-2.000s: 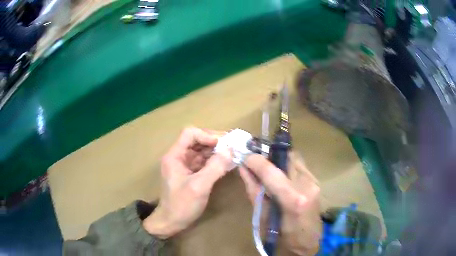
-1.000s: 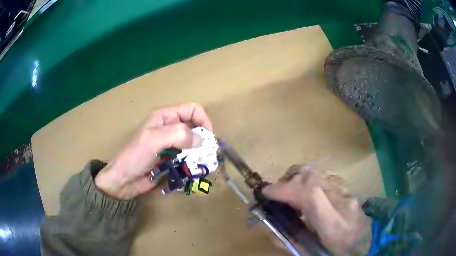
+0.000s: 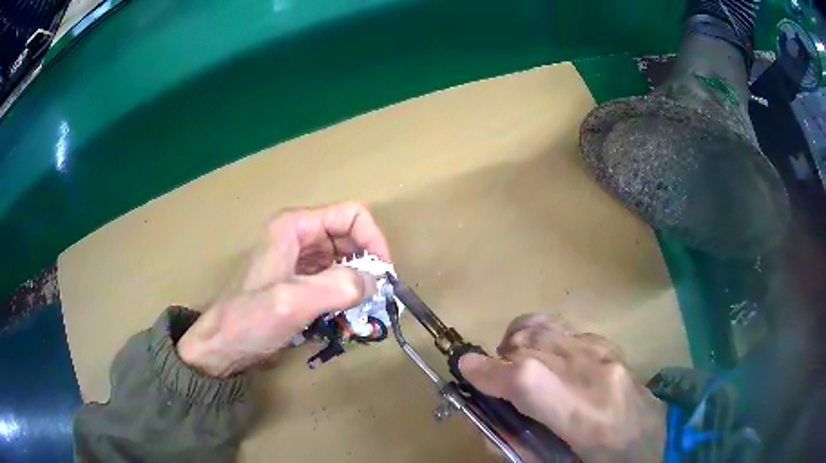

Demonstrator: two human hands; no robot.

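Observation:
My left hand [image 3: 285, 289] holds the white plastic housing [image 3: 367, 316] between thumb and fingers; its upper edge shows small notches. A black part [image 3: 327, 351] and short wires hang below the housing, partly hidden by my hand. My right hand [image 3: 580, 384] grips the black soldering iron [image 3: 485, 378] like a pen. The iron's dark tip is at the housing's right edge; whether it touches is too small to tell. The curved metal solder feed tube [image 3: 418, 360] runs beside the iron and ends near the tip. The yellow component is not visible.
A tan cardboard sheet [image 3: 507, 217] lies under my hands. The glossy green conveyor belt [image 3: 299, 72] curves behind it. The large dirty grey fume extractor hood [image 3: 684, 172] stands at the right on a ribbed hose. A blue wrist strap [image 3: 690, 434] is on my right wrist.
Since two seconds ago my hands have separated and the iron has swung down to the housing. Since one second ago the housing has turned, the yellow component is out of sight, and the feed tube is closer.

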